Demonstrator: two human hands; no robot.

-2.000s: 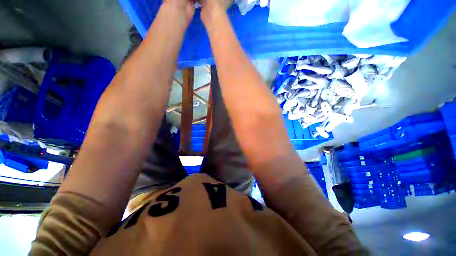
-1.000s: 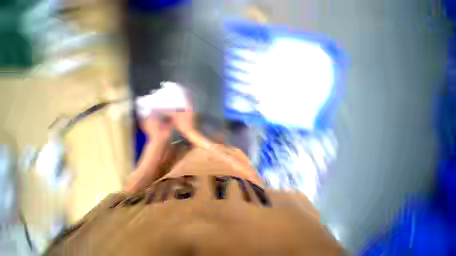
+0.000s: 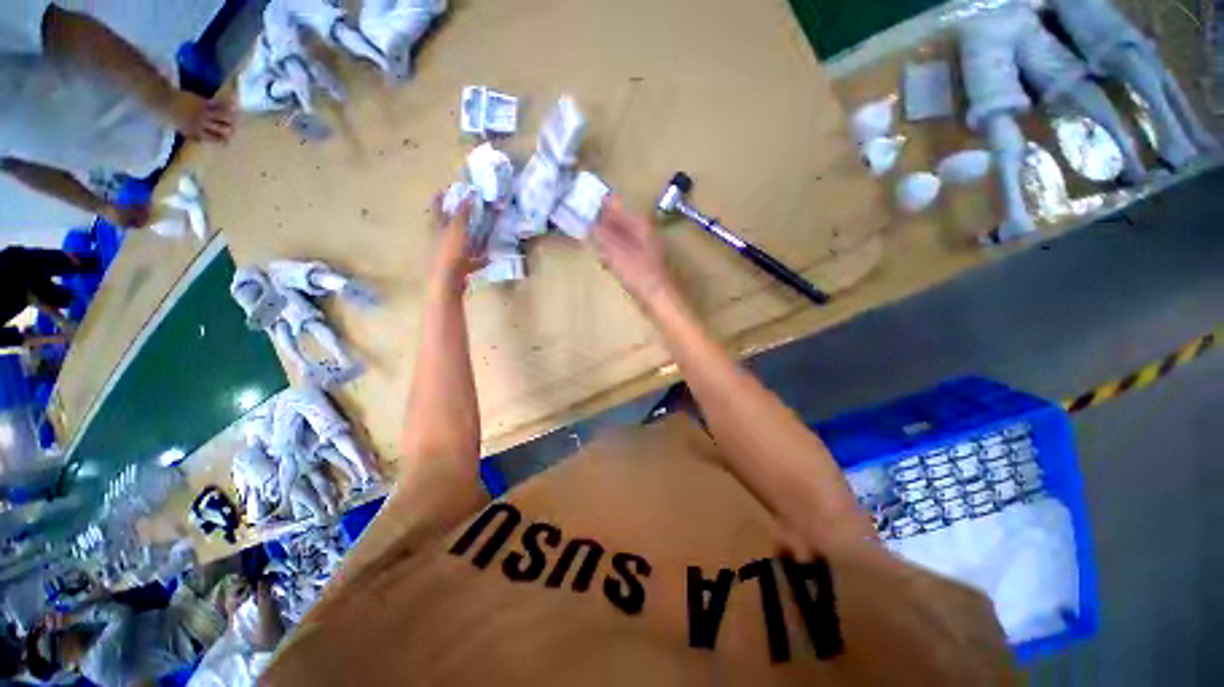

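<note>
Several small blocky white parts are bunched on the tan board in front of me. My left hand holds white parts at the left of the bunch, its fingers partly hidden. My right hand has its fingers on a white part at the bunch's right side. Another white part lies just beyond. A hammer with a dark handle lies right of my right hand, untouched.
Figure leg assemblies lie left, far left and right. Another person's hand rests at the board's left edge. A blue tray with small parts in rows stands low right. Yellow-black tape marks the floor.
The view has turned from the blue tray and floor to the board. My hands, blurred around a white bundle a second ago, are now apart over the board with white parts between them.
</note>
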